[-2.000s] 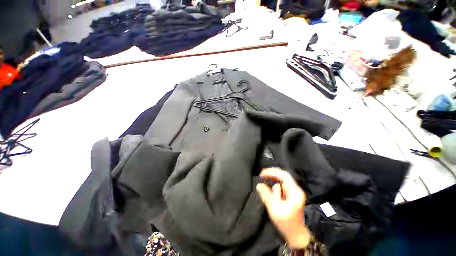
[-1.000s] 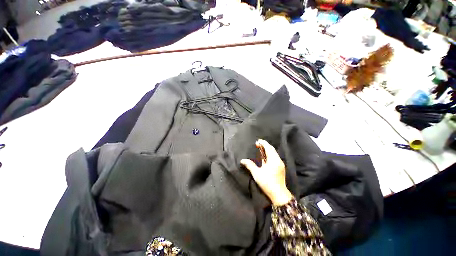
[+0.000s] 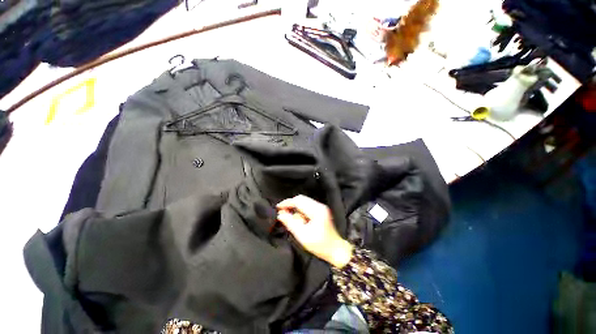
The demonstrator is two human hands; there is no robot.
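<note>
A dark grey coat [image 3: 198, 189] lies across the front of the table, its lower part bunched up towards me. A round dark button [image 3: 198, 162] shows on its front. My right hand [image 3: 307, 225] is at the middle of the bunched cloth, fingertips closed on a fold. A small reddish spot shows at the fingertips; I cannot tell what it is. My left hand is hidden under the cloth; only its patterned cuff [image 3: 183, 326] shows at the bottom edge. A black hanger [image 3: 232, 130] lies on the coat's chest. A white label [image 3: 378, 212] shows on the shiny dark lining.
A brown rod [image 3: 150, 44] crosses the white table [image 3: 398, 124] behind the coat. Dark garments [image 3: 78, 32] are piled at far left. Spare hangers [image 3: 320, 51], a brown feathery thing [image 3: 408, 32] and a white bottle-like thing with a yellow end [image 3: 506, 98] lie to the right. Blue floor [image 3: 503, 241] shows beyond the table edge.
The view has swung right and down, showing more floor. The raised pointed cloth flap has dropped and folded over. My right hand has closed from spread fingers onto the cloth.
</note>
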